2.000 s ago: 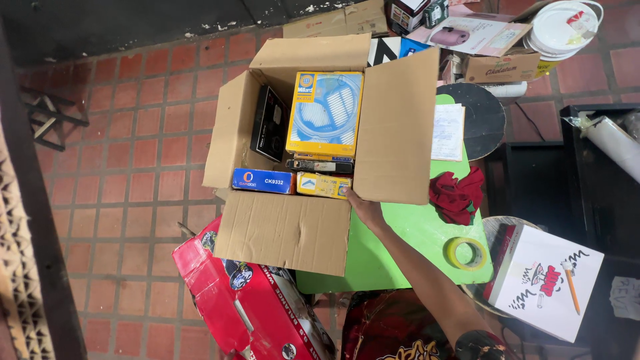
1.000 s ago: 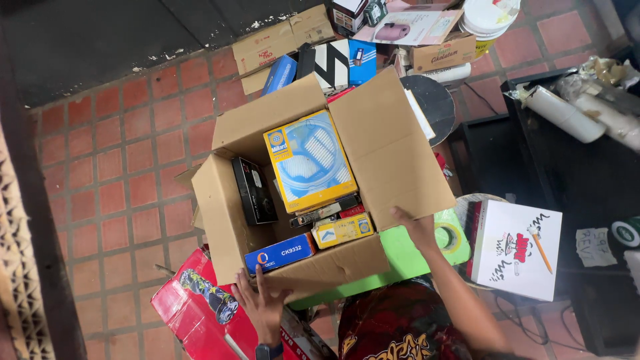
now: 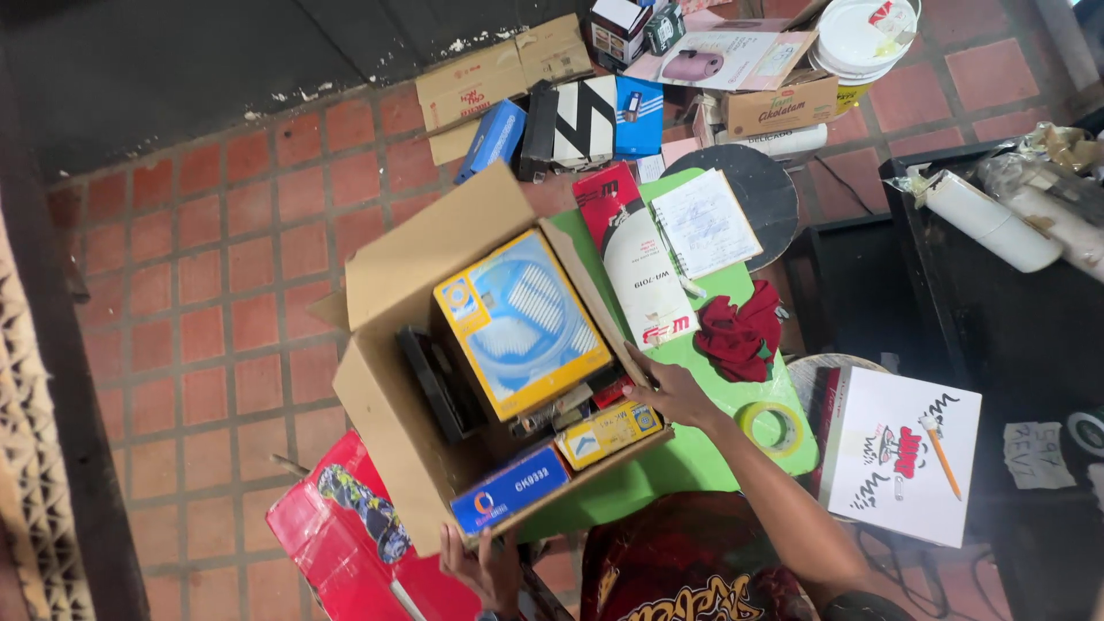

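Observation:
An open cardboard box [image 3: 405,457] is tilted over the green tabletop [image 3: 733,466]. Inside it lie a yellow and blue product box [image 3: 526,323], a blue box [image 3: 511,488], a small yellow box [image 3: 608,434] and a black item [image 3: 440,384]. My left hand [image 3: 483,569] grips the box's lower corner, its fingertips at the rim. My right hand [image 3: 673,388] holds the right side of the box, the thumb near the small yellow box. The box hides part of each hand.
A red and white carton [image 3: 638,259], a spiral notebook [image 3: 707,222], a dark red cloth [image 3: 740,332] and a roll of yellow tape [image 3: 770,429] lie on the green top. A red carton [image 3: 354,535] stands lower left; a white box [image 3: 901,457] is at right.
My left hand, absent from the oldest frame, has come to the box's lower corner. The box has turned and its right flap no longer sticks out over the green top, uncovering the red and white carton.

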